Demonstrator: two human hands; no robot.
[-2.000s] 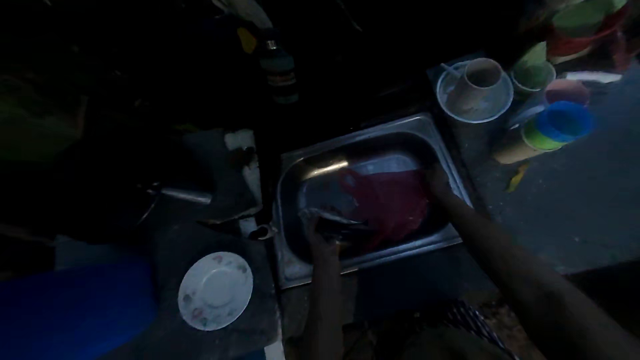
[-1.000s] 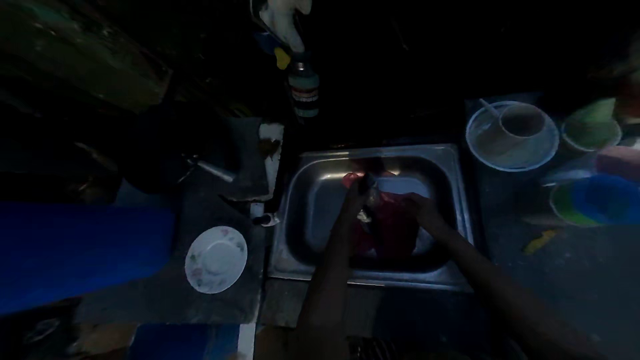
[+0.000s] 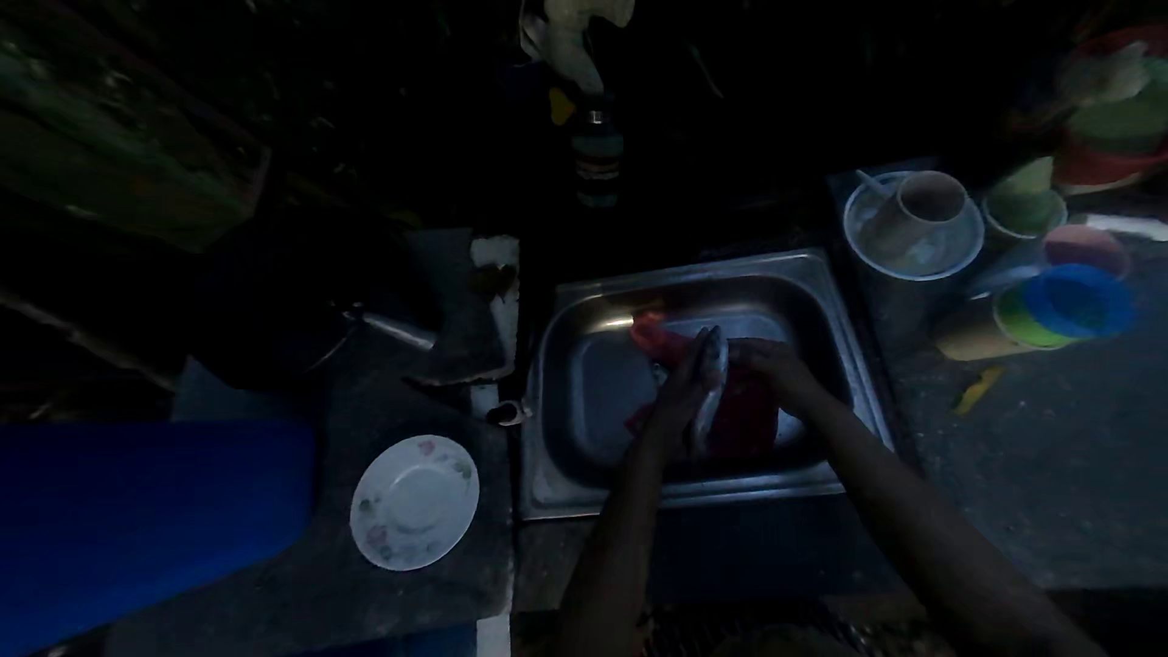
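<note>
A slender silvery thing that looks like a fish (image 3: 712,392) stands lengthwise over the stainless steel sink (image 3: 598,497). My left hand (image 3: 680,392) is closed around its left side. Close by on the right, my right hand (image 3: 766,360) has its fingers bent toward it; whether they grip it is too dark to tell. Beneath both hands a red plastic bag (image 3: 748,424) lies in the basin, and part of it shows to the left of the fish.
Left of the sink lies a floral plate (image 3: 415,502), with a blue container (image 3: 155,520) beyond. A dark pan with a metal handle (image 3: 397,330) sits behind. On the right are a bowl (image 3: 963,255) holding a cup (image 3: 931,196), and stacked cups (image 3: 1081,301). A bottle (image 3: 598,160) stands behind.
Two seconds ago my hands were far apart over the basin; now they are close together at the fish, which shows more plainly than one second ago.
</note>
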